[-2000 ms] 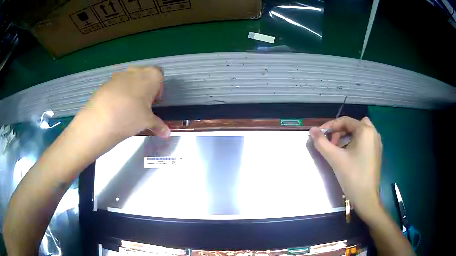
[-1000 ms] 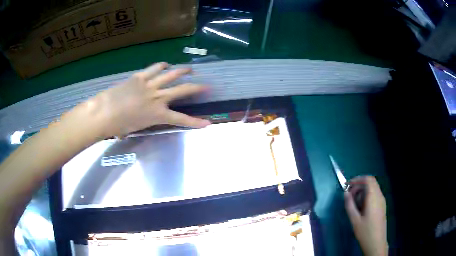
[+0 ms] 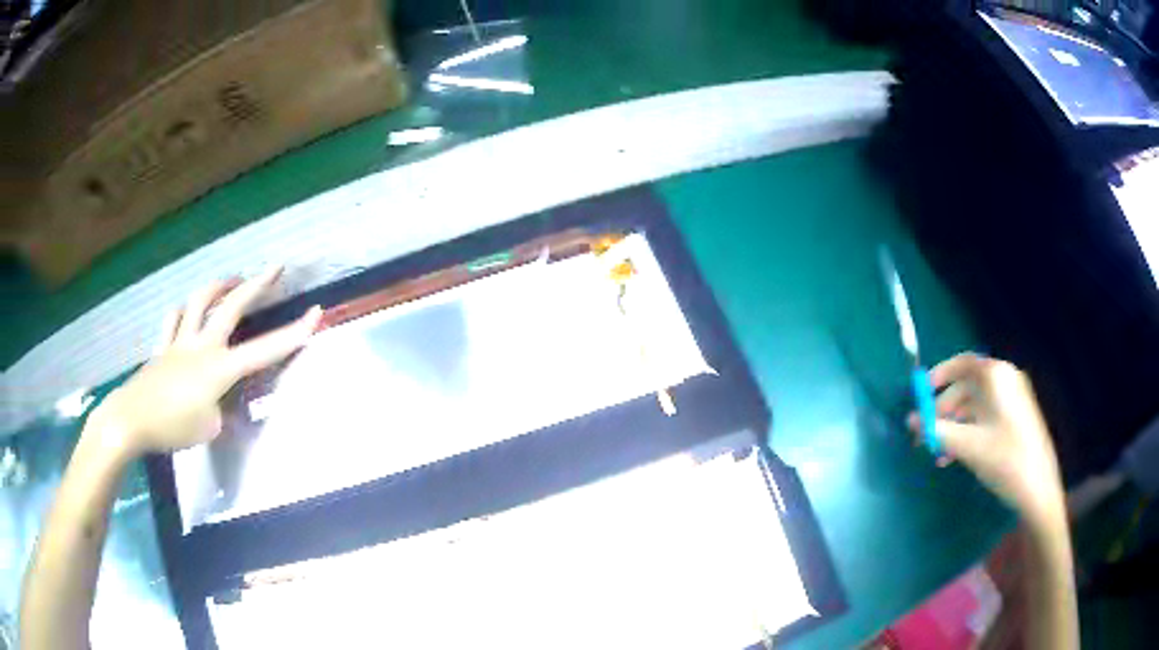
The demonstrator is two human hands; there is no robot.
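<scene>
Two silver-white LCD panels lie one above the other on a black foam sheet [image 3: 750,381]. The upper panel [image 3: 508,368] has a copper-brown driver board strip [image 3: 420,290] along its far edge and orange flex parts at its right end. The lower panel [image 3: 534,559] is overexposed. My left hand [image 3: 191,378] rests with fingers spread at the upper panel's far left corner, holding nothing visible. My right hand [image 3: 985,419] holds scissors [image 3: 924,396] by the teal handle, right of the foam, blades pointing away from me.
A brown carton [image 3: 216,133] stands at the far left. A white-grey ribbed strip [image 3: 508,165] runs behind the foam. Clear film lies at the left. More panels [image 3: 1074,70] lie on black material at the far right. Something pink [image 3: 941,622] shows below the bench at lower right.
The view has turned and shifted right. My right hand left the upper panel's right end, reached the scissors and now has them lifted. My left hand has moved left along the panel's far edge.
</scene>
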